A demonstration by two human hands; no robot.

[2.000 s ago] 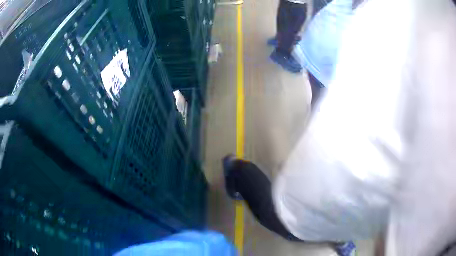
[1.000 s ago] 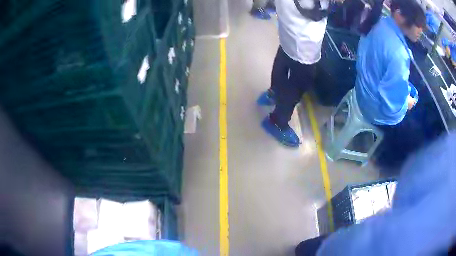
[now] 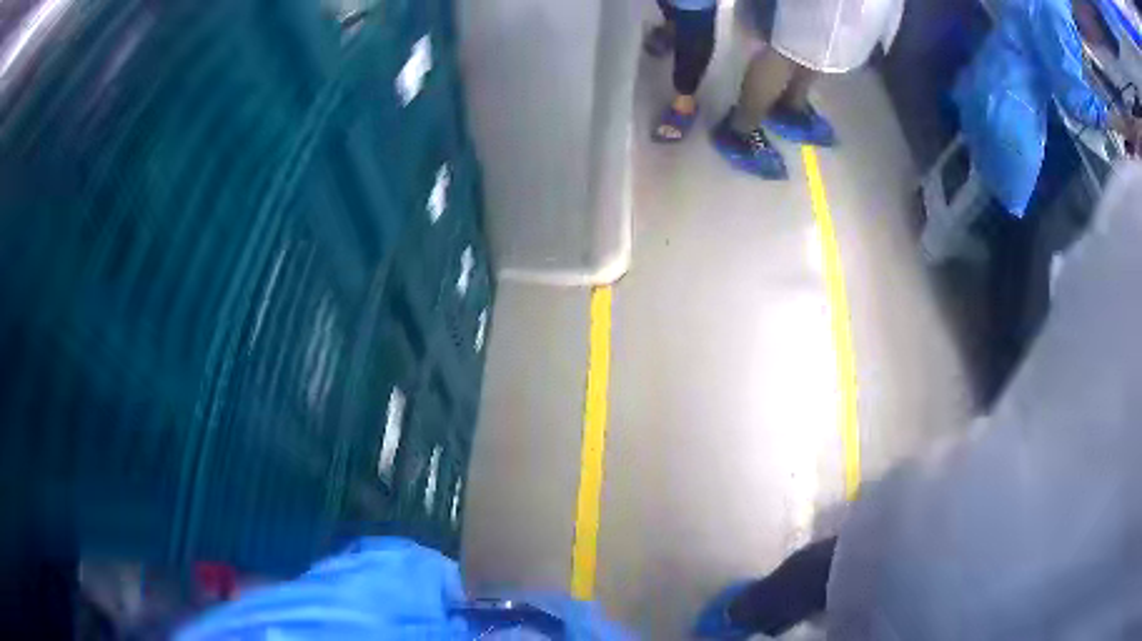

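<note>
Neither of my hands shows clearly. A bright blue sleeve or part of my smock [image 3: 363, 595] lies along the bottom edge, with a small dark band-like thing [image 3: 507, 616] at its right end; what it is I cannot tell. Nearest me on the left are tall stacked dark green crates [image 3: 276, 301], blurred, with white labels. They stand beside the aisle floor [image 3: 714, 326].
A yellow line [image 3: 591, 438] runs up to a pale pillar [image 3: 545, 150]; a second yellow line [image 3: 837, 313] lies further right. A person in white [image 3: 989, 513] is close at right. People with blue shoe covers [image 3: 751, 148] stand ahead. A person in blue [image 3: 1002, 113] is at upper right.
The view has moved along the aisle. The pillar is now nearer and larger. The stool and the crate of white items at lower right have left view, and a white-clad person fills the right.
</note>
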